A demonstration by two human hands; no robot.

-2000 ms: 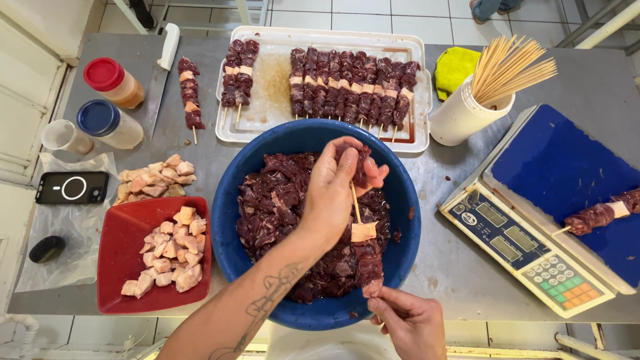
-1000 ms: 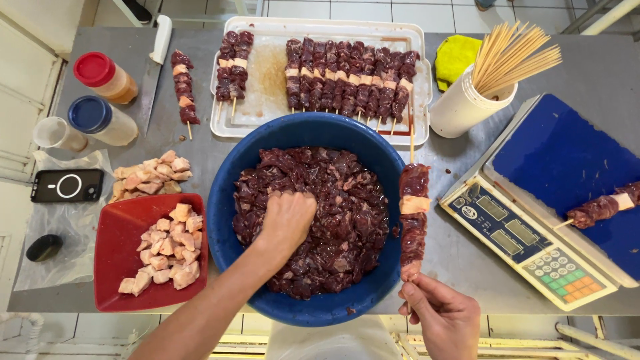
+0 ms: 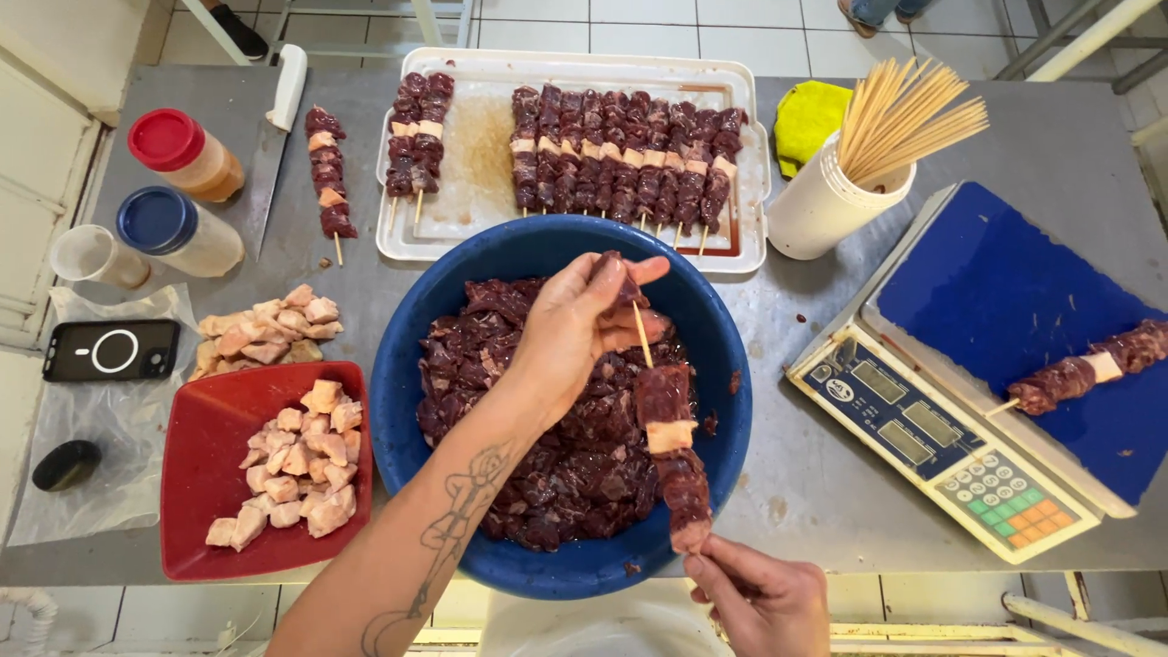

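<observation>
My left hand [image 3: 584, 310] grips a piece of dark raw meat [image 3: 627, 281] at the upper tip of a wooden skewer [image 3: 641, 334], above a blue basin [image 3: 392, 383]. Dark meat and one pale fatty piece [image 3: 671, 436] are threaded below that bare tip. My right hand [image 3: 762, 584] pinches the skewer's lower end at the basin's near rim. Loose dark meat [image 3: 566, 493] fills much of the basin. To the left, a red bowl [image 3: 192, 484] holds pale cubes [image 3: 310, 456]. Finished-looking meat skewers [image 3: 630, 164] lie in rows on a white tray [image 3: 584, 62] behind.
At right are a digital scale [image 3: 931, 401] bearing a meat skewer [image 3: 1086, 370], a container of bare skewers [image 3: 821, 210] and a yellow cloth [image 3: 808, 123]. Left are a knife [image 3: 278, 128], a lone skewer [image 3: 327, 169], jars [image 3: 187, 228], a phone [image 3: 112, 350] and pale chunks [image 3: 269, 328]. People's feet show beyond.
My left hand has risen from the meat in the basin to the skewer's tip, now holding a piece. My right hand has brought the skewer over the basin from its right side.
</observation>
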